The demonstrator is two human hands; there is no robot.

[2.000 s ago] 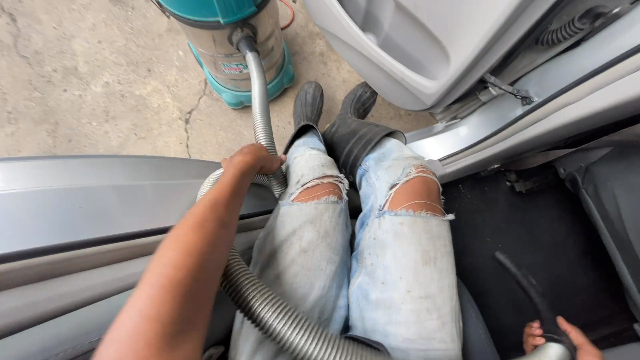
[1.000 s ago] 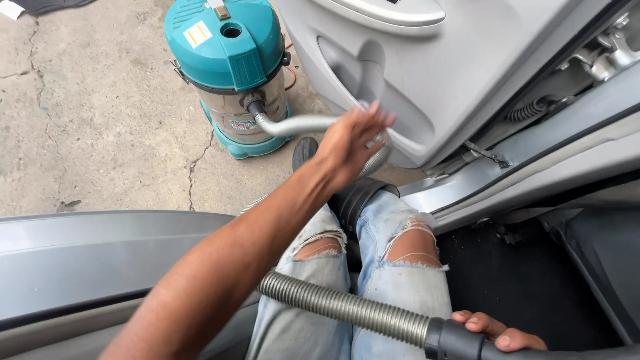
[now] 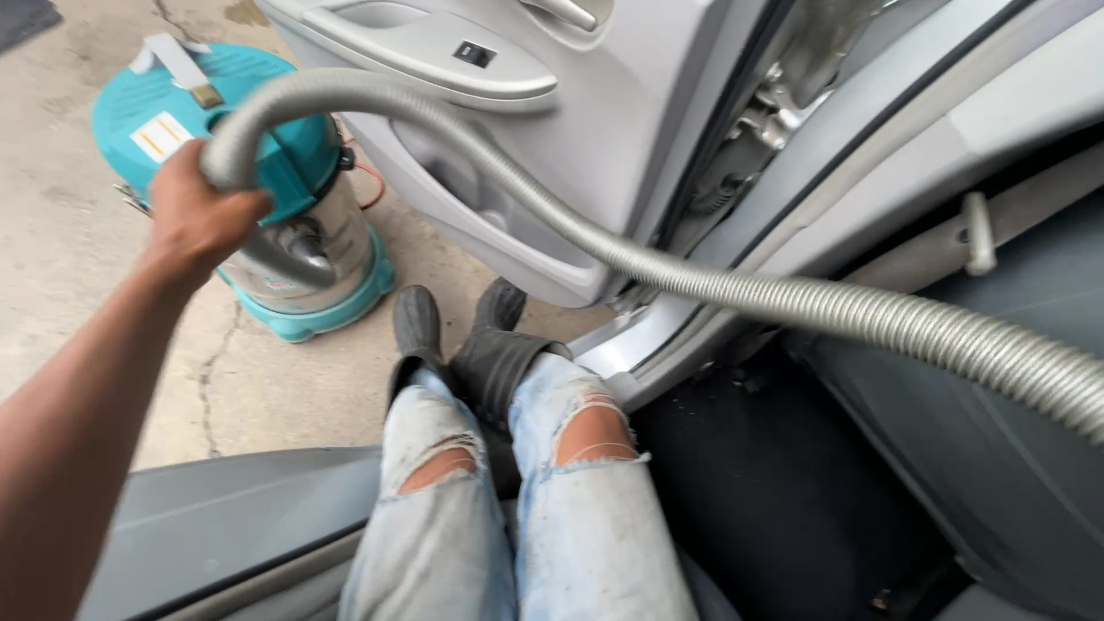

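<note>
My left hand [image 3: 203, 211] grips a grey corrugated vacuum hose [image 3: 535, 190] near its bend, in front of a teal and steel canister vacuum cleaner [image 3: 310, 250]. From that hand the hose arches up and runs across the car door to the right edge of the view. Its lower part curves back to the inlet on the vacuum's body. My right hand is out of view, and so is the hose's far end.
The open car door [image 3: 604, 129] stands ahead, beside the metal door sill [image 3: 634, 345]. My legs in torn jeans [image 3: 586, 509] and dark boots [image 3: 496, 371] reach the concrete floor [image 3: 181, 371]. A dark seat back [image 3: 975, 379] is at right, above black floor carpet [image 3: 776, 483].
My left hand has moved left and now holds the hose; one second ago it was in front of the door. The hose has risen from across my legs. My right hand has left the view.
</note>
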